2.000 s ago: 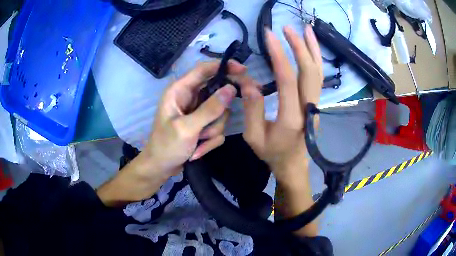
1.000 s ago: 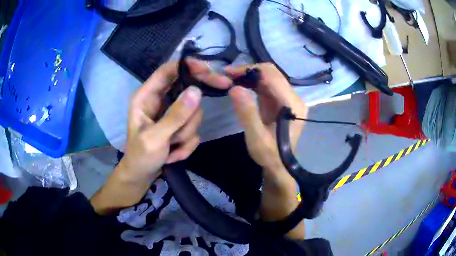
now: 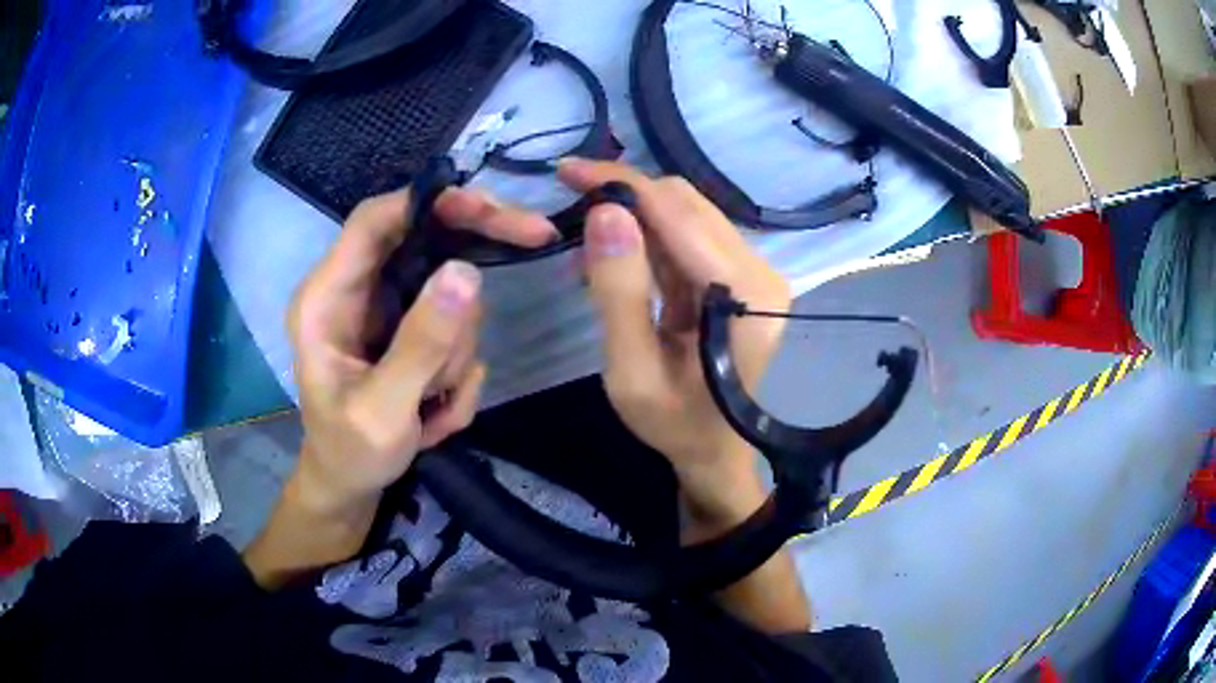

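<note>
A black padded headband [image 3: 574, 558] hangs in front of my body, curving below both hands. A C-shaped yoke [image 3: 727, 380] is attached at its right end, open side up, with a thin wire from one arm tip. My left hand [image 3: 380, 347] grips the headband's other end. A second yoke [image 3: 527, 254] spans between my hands there; my right hand [image 3: 667, 294] pinches its right arm tip between thumb and fingers. My fingers hide the joint between this yoke and the headband.
A blue bin [image 3: 100, 240] is at left, a plastic bag [image 3: 127, 460] below it. Behind my hands are a black gridded tray [image 3: 360, 127], another headband [image 3: 654, 100] and an electric screwdriver [image 3: 907, 127]. Cardboard [image 3: 1154, 114] is at right. A red stool [image 3: 994, 287] stands beyond the bench edge.
Both hands and the headband have moved left in view. My right hand's spread fingers have closed onto the yoke arm, which now lies across between the hands.
</note>
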